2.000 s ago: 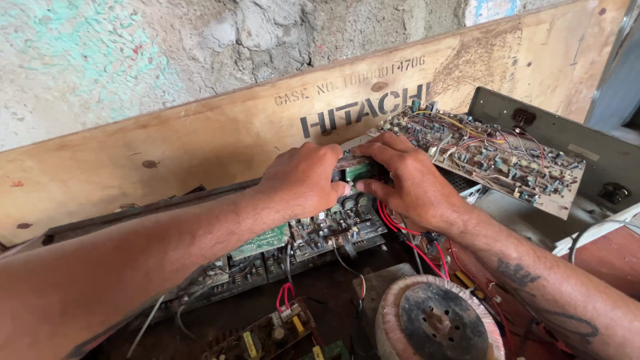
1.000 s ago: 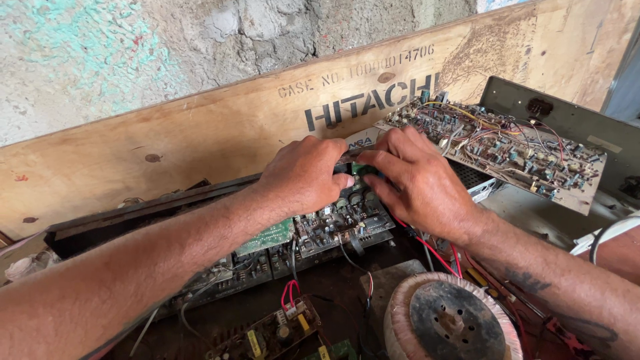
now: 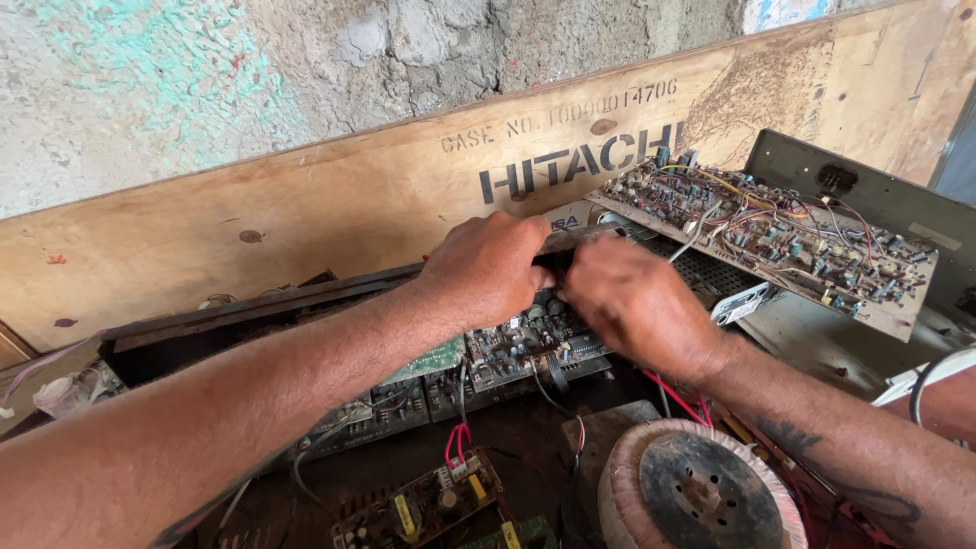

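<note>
My left hand [image 3: 492,267] is curled at the right end of the dark metal chassis frame [image 3: 267,309], its fingers bent over the frame's edge. Close beside it is my right hand [image 3: 629,301], slightly blurred, with fingers bent toward the same corner. What the fingertips touch or hold is hidden. Below both hands lies a circuit board packed with components [image 3: 526,343]. A green circuit board [image 3: 435,360] shows under my left wrist. Red wires [image 3: 679,396] run down beneath my right hand.
A round transformer [image 3: 701,488] and a small power board [image 3: 427,503] sit in front. At the right, a large populated circuit board [image 3: 770,236] rests over a perforated metal case [image 3: 705,274]. Behind stands a stencilled plywood panel [image 3: 343,206] against a rough wall.
The right hand has shifted slightly and turned, its back now more toward the camera. The green piece seen between the hands earlier no longer shows there. The left hand stays at the frame corner.
</note>
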